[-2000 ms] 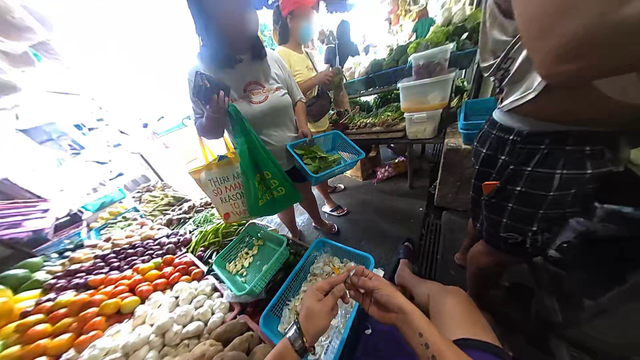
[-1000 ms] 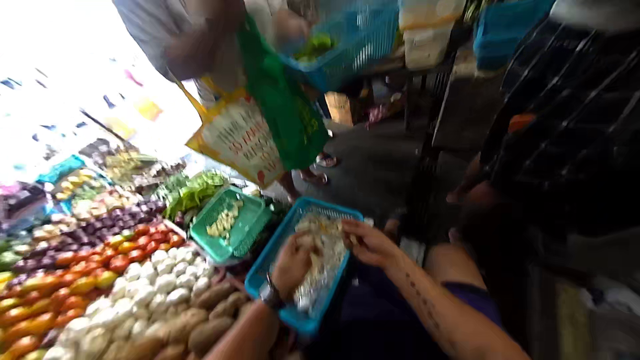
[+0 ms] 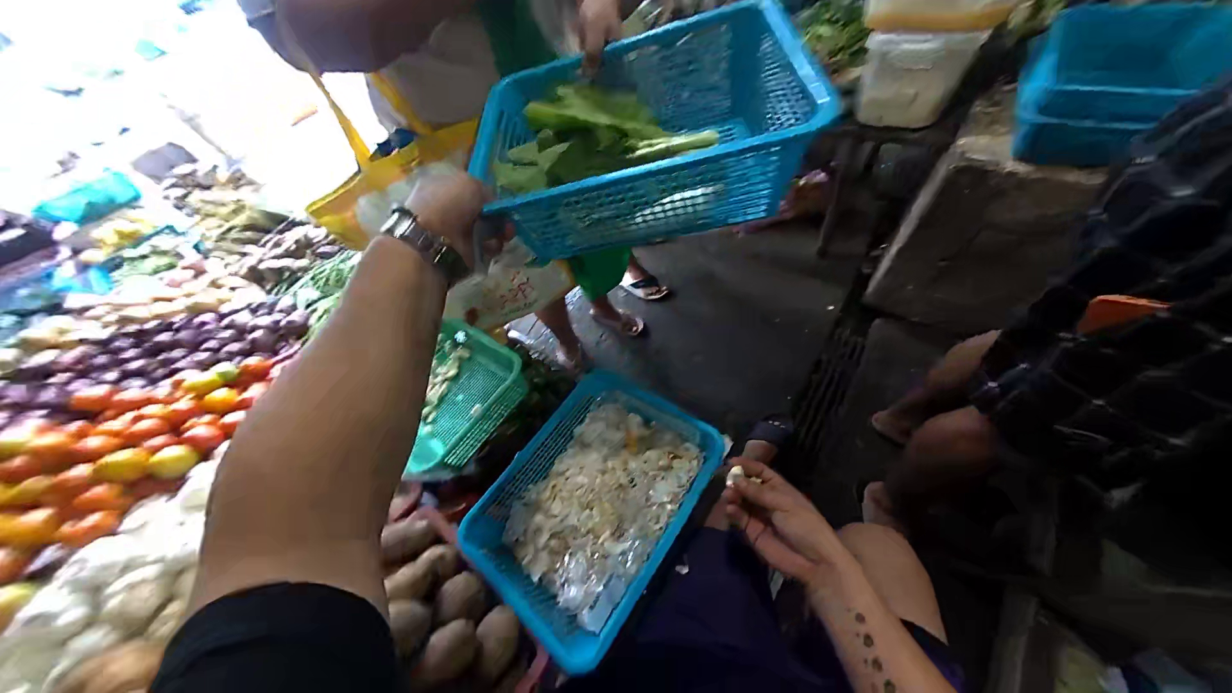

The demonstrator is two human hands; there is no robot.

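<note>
My left hand (image 3: 450, 217), with a metal watch at its wrist, is stretched forward to the near left corner of a blue plastic basket (image 3: 664, 197) and grips it there. Leafy green vegetables (image 3: 602, 140) lie in that basket, and another person's hand (image 3: 599, 29) is on its far rim. Between the thumb and fingers of my right hand (image 3: 775, 510) is a small whitish piece, perhaps a garlic clove (image 3: 739, 475). Left of that hand, a second blue basket (image 3: 707, 438) holds clear plastic and pale papery peelings (image 3: 616, 491). A green basket (image 3: 496, 385) contains small pale pieces.
Tomatoes (image 3: 120, 462), purple onions or eggplants (image 3: 207, 346), whitish bulbs and brown root vegetables (image 3: 452, 606) lie at left. The customer's yellow bag (image 3: 356, 197) hangs behind my left arm. A person in dark checked shorts (image 3: 1145, 318) is at right, near stacked blue baskets (image 3: 1121, 87).
My left hand has left the peelings basket and reached forward to the basket of greens, now closer. My right hand has moved away from over the peelings to their right side. The view has tilted down.
</note>
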